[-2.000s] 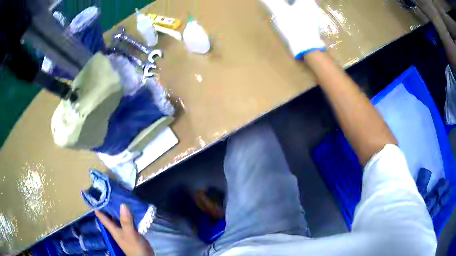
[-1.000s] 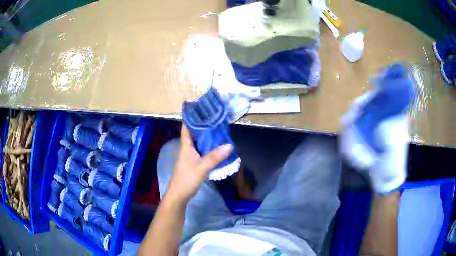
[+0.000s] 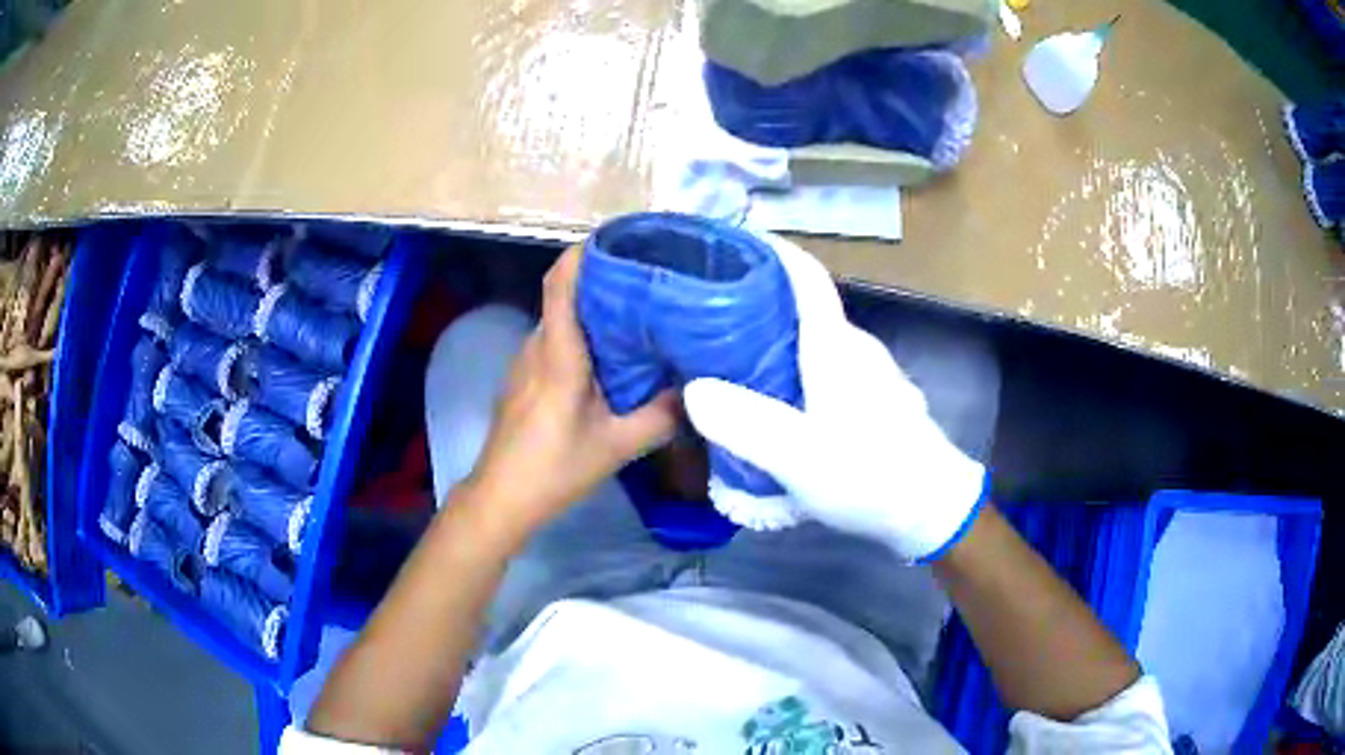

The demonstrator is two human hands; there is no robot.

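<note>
A blue denim boot piece (image 3: pixel 686 317) is held between my hands above my lap, its wide oval opening facing up. A pale fluffy edge shows at its lower right. I cannot tell whether it is one piece or two held together. My bare left hand (image 3: pixel 568 421) grips its left side, thumb in front. My right hand (image 3: pixel 848 428), in a white glove with a blue cuff, grips its right side, thumb across the front. Another denim boot (image 3: pixel 841 106) lies in the press between the cream pad (image 3: pixel 841 33) and the pale base (image 3: pixel 856 159).
A white glue bottle (image 3: pixel 1062 70) lies on the brown bench (image 3: pixel 369 111). White cloth (image 3: pixel 723 180) and paper (image 3: pixel 848 211) lie by the press. At left, blue crates hold rows of boots (image 3: pixel 221 428) and tan sticks (image 3: pixel 27 369). A lined blue crate (image 3: pixel 1224 605) stands at lower right.
My right hand has come in from the right with its denim piece and now meets my left hand. The view has shifted, and the press shows higher in the picture.
</note>
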